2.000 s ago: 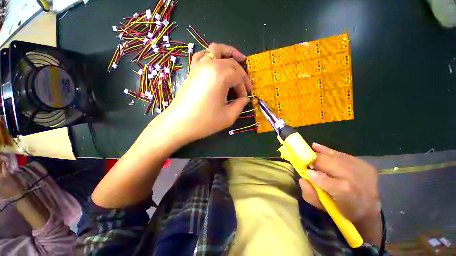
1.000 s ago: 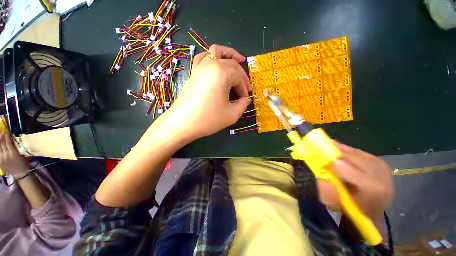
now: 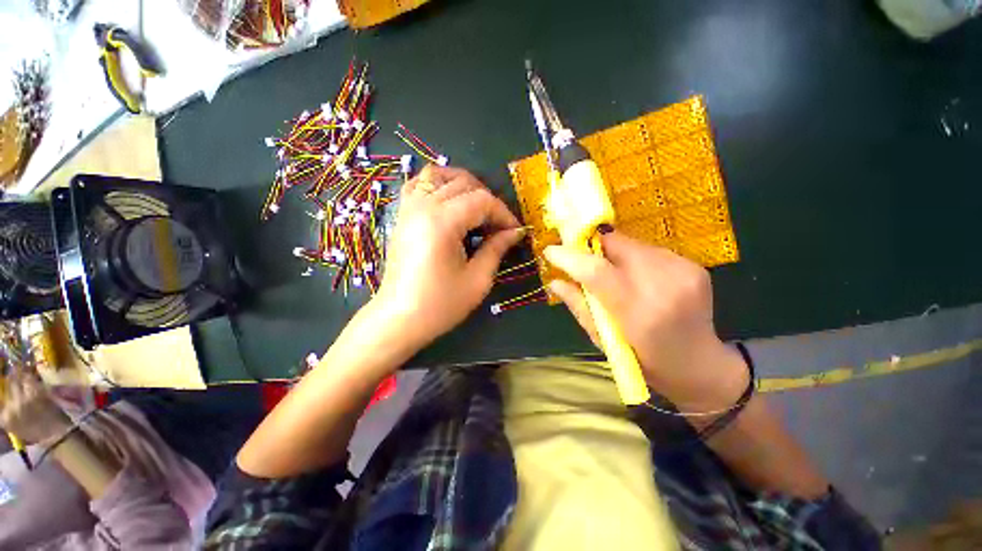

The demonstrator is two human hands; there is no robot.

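Observation:
The orange circuit board panel lies on the dark green bench top. A few connector leads stick out from its left edge. My left hand is at that edge, thumb and forefinger pinched together on what looks like a lead end, mostly hidden by the fingers. My right hand holds the yellow soldering iron over the panel's left part, its metal tip pointing up and away, beyond the panel's far edge and off the pads. A loose pile of connector leads lies left of my left hand.
Two black fans stand at the left. Yellow and black pliers lie at the far left, near a plastic bag of leads. Part of another orange panel shows at the top edge. Another person's hand is at the lower left.
The iron has lifted from the panel's left edge and swung up and left, its tip now past the far edge. My left hand stays at the panel edge. The camera view has shifted.

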